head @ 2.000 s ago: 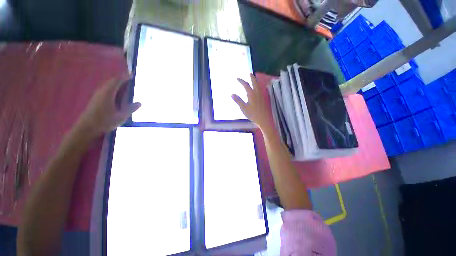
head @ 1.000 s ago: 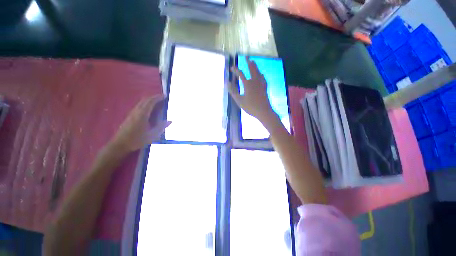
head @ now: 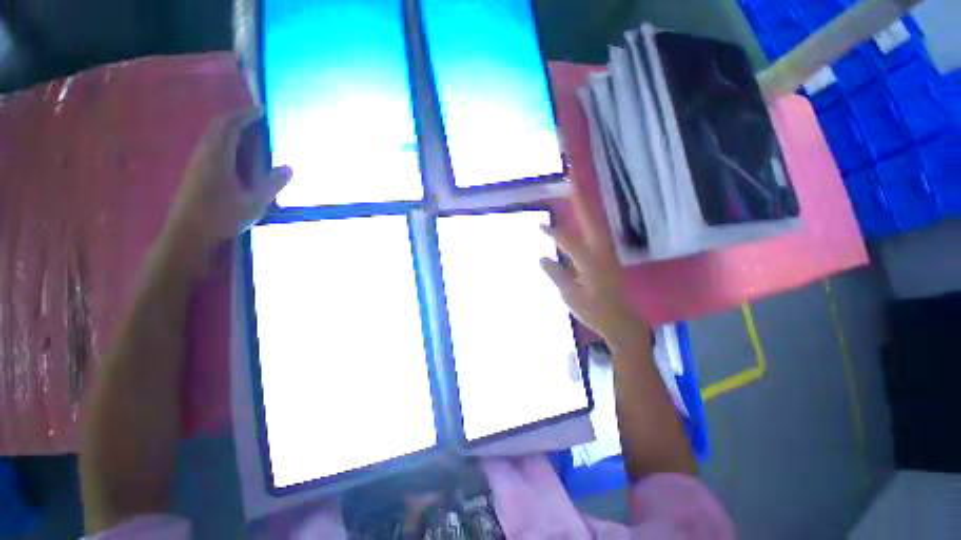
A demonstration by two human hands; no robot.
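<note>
Several lit tablets lie in a two-by-two block. The far left tablet [head: 339, 105] and far right tablet [head: 490, 95] show blue-to-white screens. The near left tablet [head: 342, 348] and near right tablet [head: 506, 327] are white. My left hand [head: 227, 174] rests at the left edge of the far left tablet, thumb over its bezel; whether it grips is unclear. My right hand [head: 588, 276] is over the right edge of the near right tablet, fingers apart, holding nothing. White sheet edges show beneath the near tablets.
A leaning stack of dark tablets [head: 727, 132] with white sheets stands at right on the pink surface [head: 832, 200]. Blue bins [head: 896, 127] are at upper right. A blue bin with white papers [head: 603, 417] is below the bench edge. Pink film-covered bench [head: 84, 232] extends left.
The far left screen turned from white to blue-white; the far right one had turned blue earlier. My right hand moved from the far right tablet to the near right one. The view shifted.
</note>
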